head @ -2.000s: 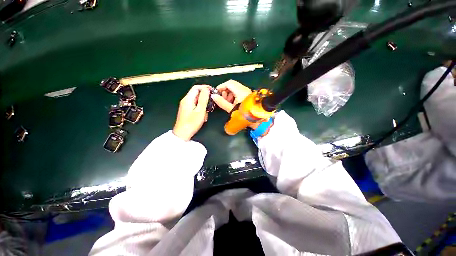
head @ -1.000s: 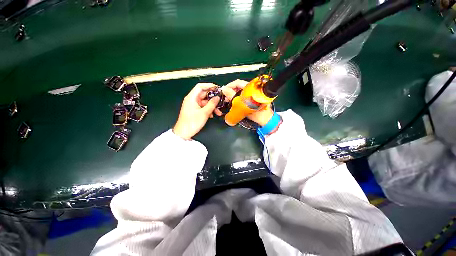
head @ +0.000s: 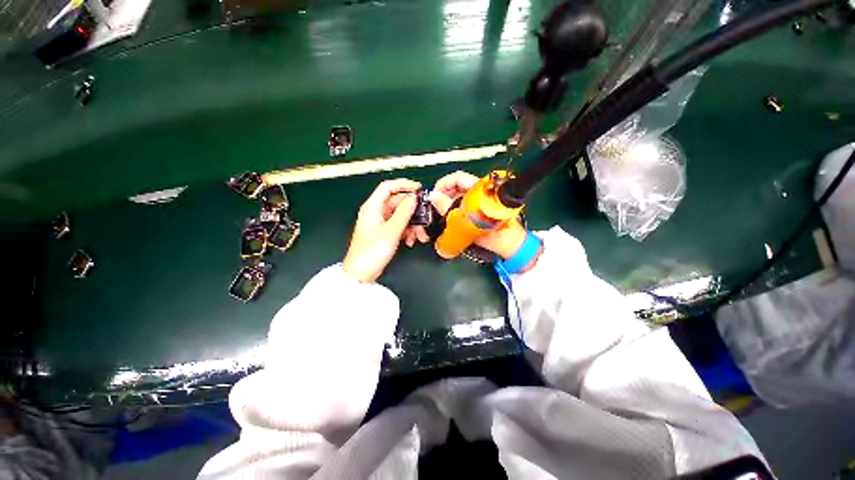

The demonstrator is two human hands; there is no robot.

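Observation:
My left hand [head: 382, 228] holds a small dark housing with a shiny rim [head: 422, 210] between its fingertips, in front of me. My right hand [head: 500, 236] is around the orange electric screwdriver [head: 472, 220], its fingers close to the housing. The tool's tip is hidden. Part of a dark round dish [head: 479, 254] shows under my right hand. Several similar housings [head: 254, 240] lie clustered to the left of my left hand. A blue strap [head: 524, 254] is on my right wrist.
A cream strip [head: 384, 165] runs across the green surface beyond my hands. Another housing [head: 339, 141] lies past it. A crumpled clear bag [head: 641, 183] is at right. The thick black cable [head: 600, 122] rises from the screwdriver. A person's white sleeve [head: 797, 323] is at far right.
The view has shifted, so the things appear further right and lower. The held housing has turned in my left fingers. A lone housing now shows beyond the cream strip.

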